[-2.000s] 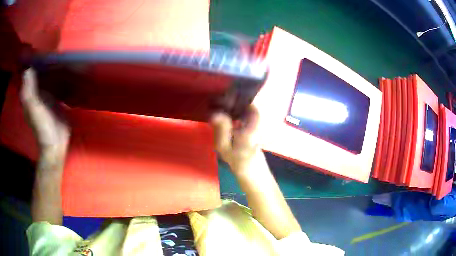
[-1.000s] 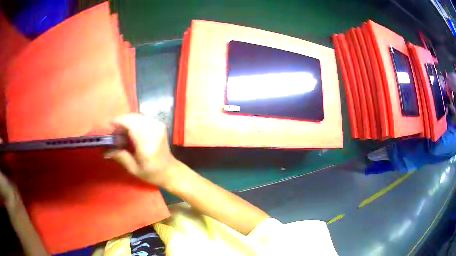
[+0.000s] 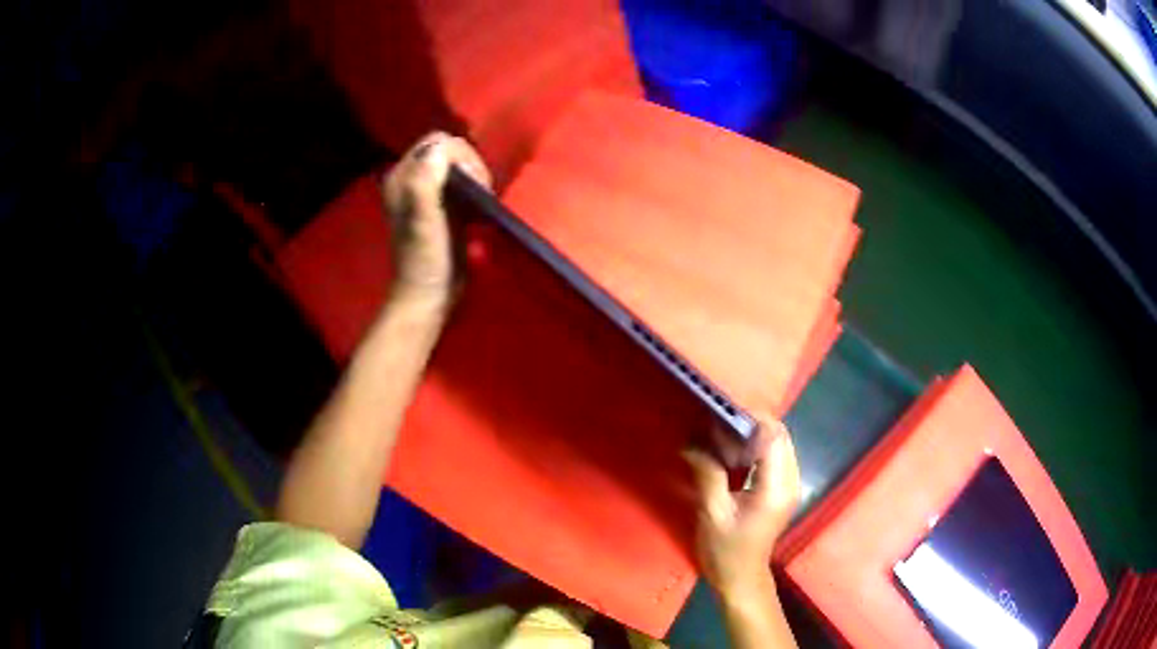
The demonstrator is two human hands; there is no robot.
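A thin black display panel is held on edge above the orange foam trays, its slotted edge facing up. My left hand grips its upper left end. My right hand grips its lower right end. An orange foam tray lies below the panel, and another orange tray stack lies behind it; no panel shows on their visible surfaces. To the lower right, a foam tray bears a glossy black panel with a bright glare strip.
The green bench runs behind the stacks, with a dark rail beyond. More orange trays stand at the top left and others at the lower right edge. A blue object is at the top. The left side is dark.
The view has turned left, so the tray with a panel now shows at the lower right. The held panel now slants across the picture, and both hands are in clear view on it.
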